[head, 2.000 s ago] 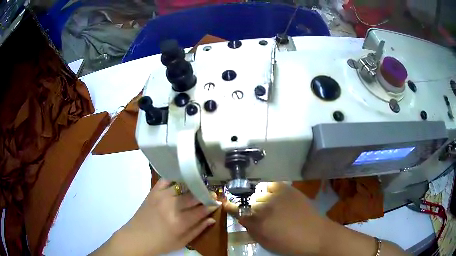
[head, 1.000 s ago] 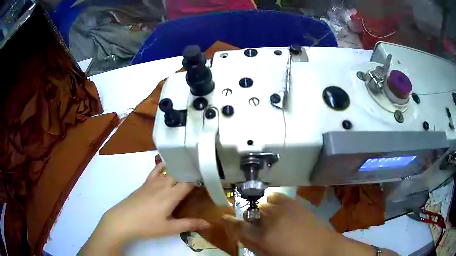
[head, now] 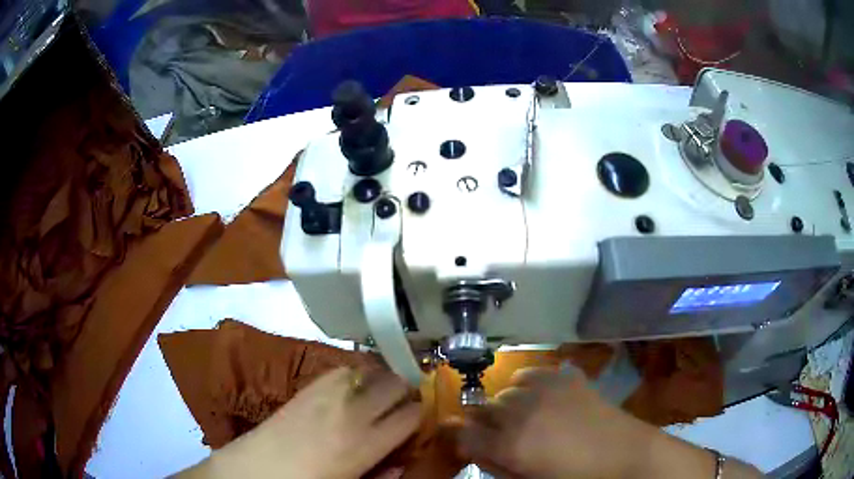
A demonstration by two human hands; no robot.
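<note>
A rust-brown cloth piece [head: 239, 379] lies across the white table to the left of the needle and runs under both hands. My left hand [head: 342, 421] presses on the cloth, left of the needle area, fingers close together. My right hand [head: 552, 421] lies on the cloth just right of the needle area, slightly blurred. The presser foot and needle area [head: 435, 360] is lit yellowish, mostly hidden by the tension knob [head: 468, 348] and the curved white guard [head: 382, 309]. Whether fingertips pinch the cloth is hidden.
The white machine head [head: 562, 224] spans the centre and right, with a grey control panel [head: 712, 285]. A heap of brown cloth [head: 75, 215] fills the left. Loose brown pieces [head: 679, 379] lie behind my right hand. Red-handled snips [head: 815, 402] lie at far right.
The brown cloth now spreads out left of the needle, where bare table showed. My left hand has moved right and down, close to my right hand, which stays near the needle.
</note>
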